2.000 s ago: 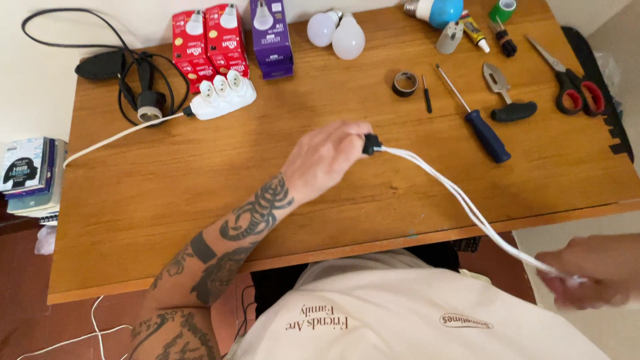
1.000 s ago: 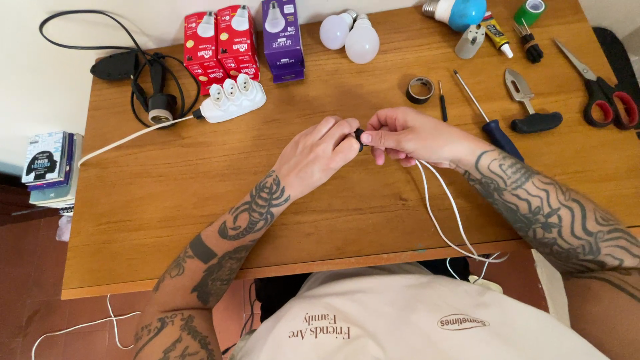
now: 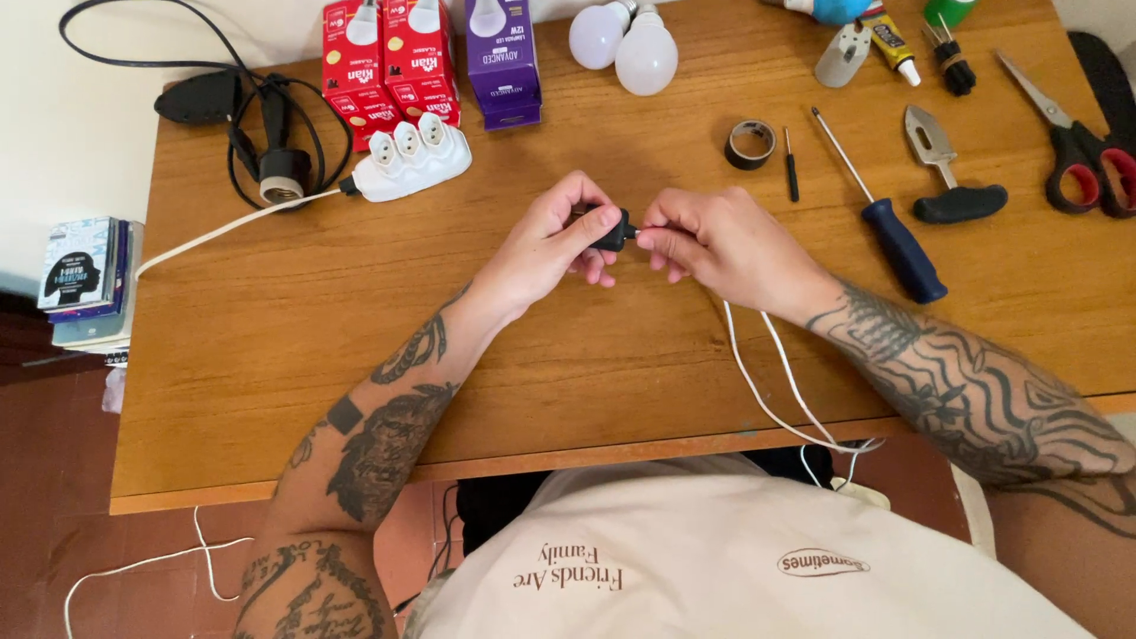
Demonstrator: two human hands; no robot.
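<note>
My left hand (image 3: 568, 232) grips a small black electrical plug (image 3: 612, 232) between thumb and fingers, above the middle of the wooden table. At the plug's cord end, the fingertips of my right hand (image 3: 701, 235) pinch the white cord close to where it enters; the exact contact is partly hidden by the fingers. Two strands of white cord (image 3: 785, 373) hang from beneath my right hand and run over the table's near edge. Right of that hand lies a screwdriver with a blue handle (image 3: 903, 253).
A white power strip (image 3: 413, 164) sits left of centre, before boxed bulbs (image 3: 422, 62) and two bare LED bulbs (image 3: 646, 58). Black tape (image 3: 750, 145), a small screwdriver (image 3: 792, 169), a pointed tool (image 3: 954, 195) and scissors (image 3: 1078, 160) lie right. A black cable with a lamp socket (image 3: 284, 176) lies left.
My right hand has come in from the far right, where it held the white cord, to the black plug. My left hand has kept hold of the plug.
</note>
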